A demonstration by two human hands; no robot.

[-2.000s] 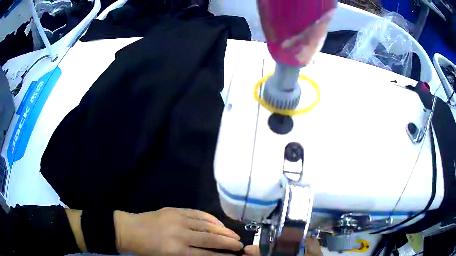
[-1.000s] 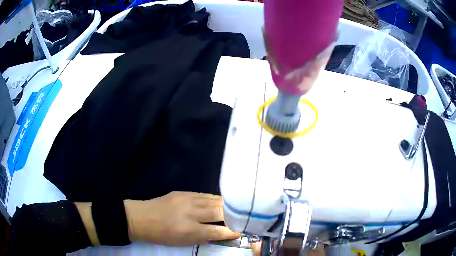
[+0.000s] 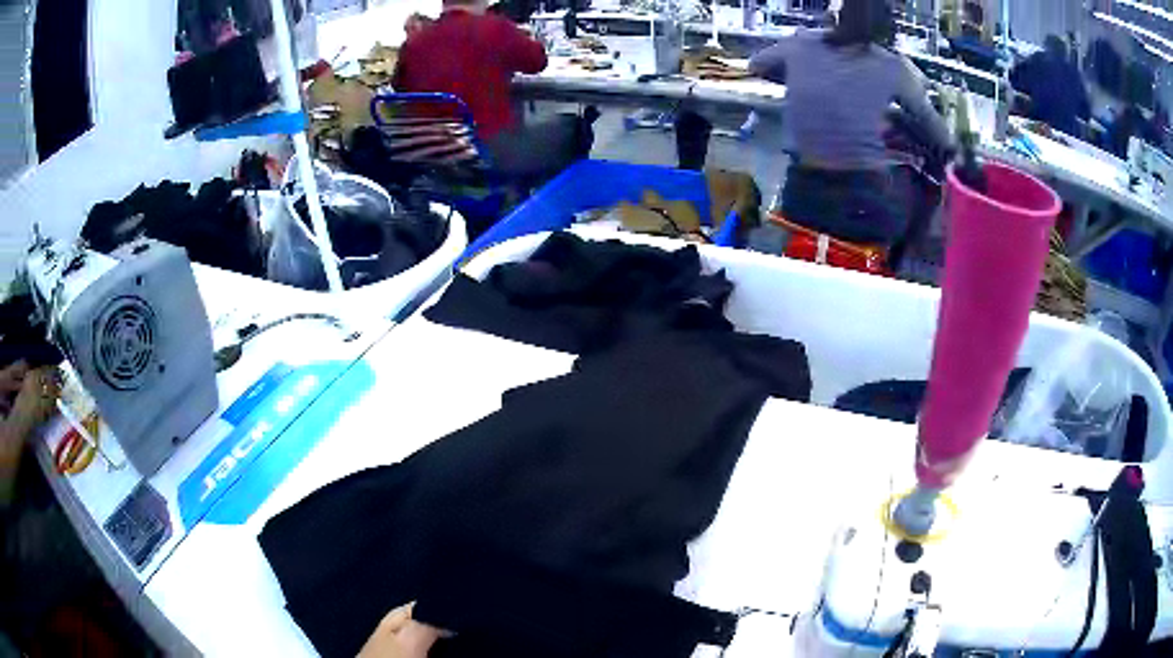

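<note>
A large black cloth (image 3: pixel 540 476) lies spread on the white table left of the machine, its far end bunched at the raised white rim. My left hand (image 3: pixel 403 634) is at the bottom edge of the picture, cut off, with its fingertips pinching the cloth's near edge. My right hand is not in view. The white sewing machine head (image 3: pixel 978 578) is at the lower right, partly cut off. A magenta tube (image 3: pixel 988 315) stands above it on a grey base with a yellow ring. The needle area is hidden.
A grey box with a round fan grille (image 3: pixel 129 341) stands at the left, beside a blue JACK sticker (image 3: pixel 264 444). The raised white rim (image 3: pixel 849 321) runs along the far side. Beyond it are a blue bin (image 3: pixel 579 193) and seated people, one in red (image 3: pixel 466 64), at other tables.
The view has tilted up, showing the workshop. My left hand has moved away from the needle area to the cloth's near edge. The right-hand fingers near the needle are gone from view.
</note>
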